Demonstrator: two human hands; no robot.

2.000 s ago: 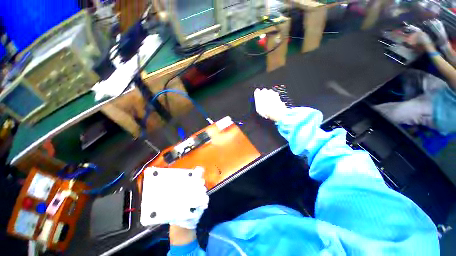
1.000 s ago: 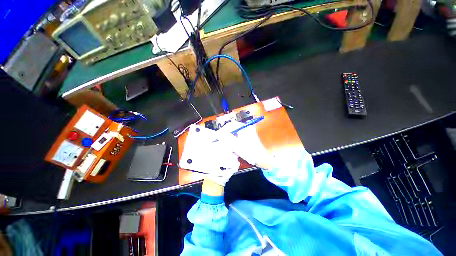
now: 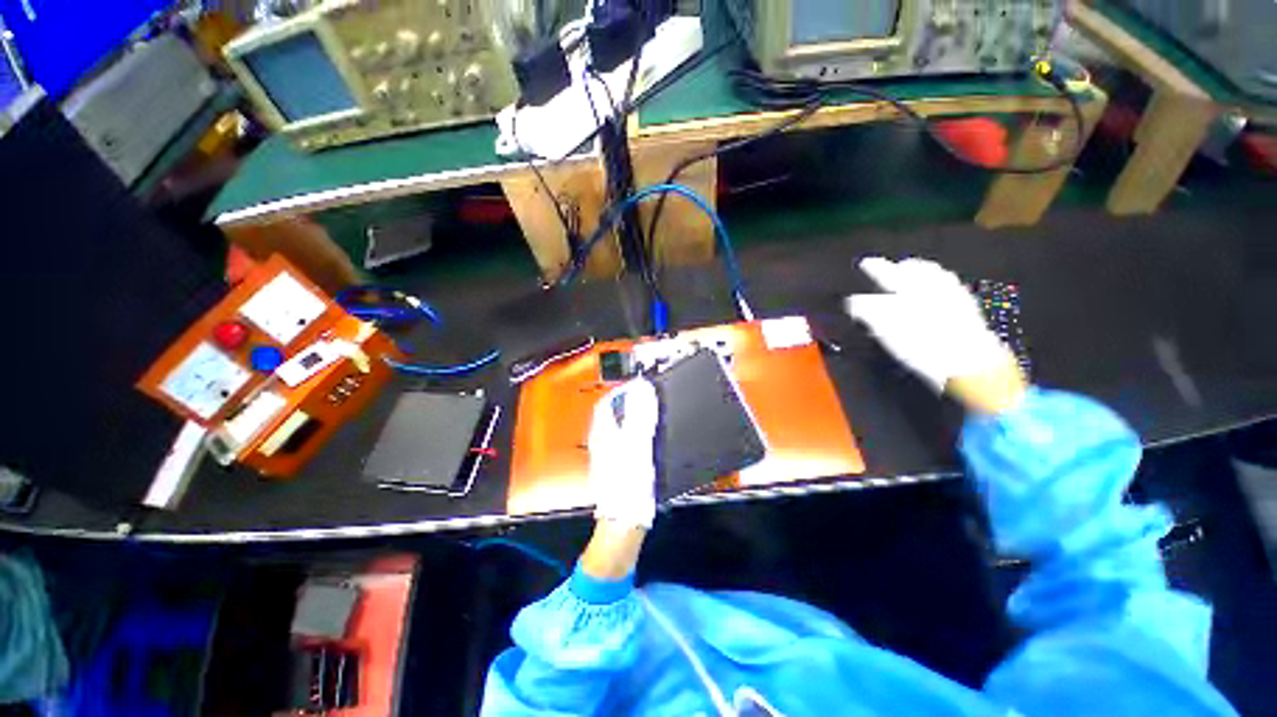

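Observation:
A flat black set-top box (image 3: pixel 705 425) lies dark side up on the orange test fixture board (image 3: pixel 812 420), near the connectors (image 3: pixel 686 345) at its far edge. My left hand (image 3: pixel 625 451), in a white glove, holds the box by its left side. My right hand (image 3: pixel 927 319), also gloved, is off the board to the right, fingers apart and empty. It is beside the remote control (image 3: pixel 1003 317), which lies on the bench and is partly hidden by the hand.
Another dark set-top box (image 3: pixel 427 440) lies left of the board, beside an orange test box (image 3: pixel 266 364) with buttons. A blue cable (image 3: pixel 728 245) loops behind the board. Oscilloscopes (image 3: pixel 378 70) and a white power strip (image 3: pixel 560 123) stand on the green shelf. A red-lined bin (image 3: pixel 381 616) is below left.
The box has turned from its white underside to its dark side and now lies on the board. My right hand has left it and moved right to the remote. The blue stick is no longer visible.

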